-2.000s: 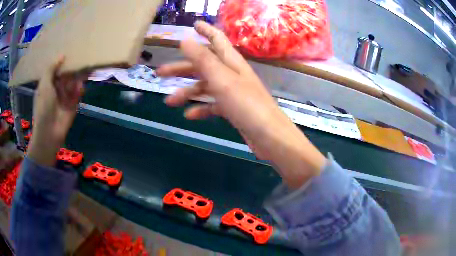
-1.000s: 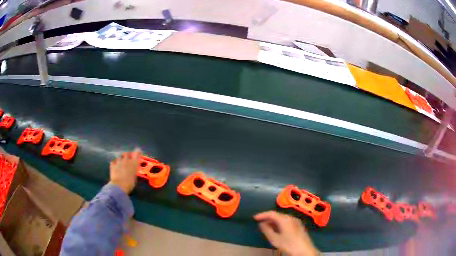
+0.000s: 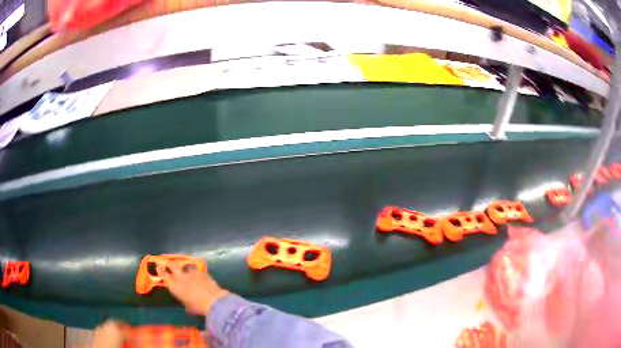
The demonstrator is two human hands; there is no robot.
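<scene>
My right hand (image 3: 194,287) reaches over an orange controller shell (image 3: 151,273) on the dark green conveyor belt (image 3: 272,204). Its fingertips lie over the shell's middle and right part; whether they grip it is hidden. My left hand (image 3: 109,335), blurred and cut off by the bottom edge, is at the left end of another orange shell (image 3: 163,336) and holds it at the near edge of the belt. Another shell (image 3: 291,257) lies on the belt to the right of my right hand.
Several more shells (image 3: 470,224) lie along the belt to the right, one (image 3: 16,272) at far left. A clear bag of orange parts (image 3: 538,279) stands at right, beside loose orange inserts (image 3: 482,336). A white rail (image 3: 272,144) and metal post (image 3: 507,102) stand behind.
The view has swung to the right. My left hand has moved from the belt to the bottom edge, now with a shell. My right hand has moved onto a shell.
</scene>
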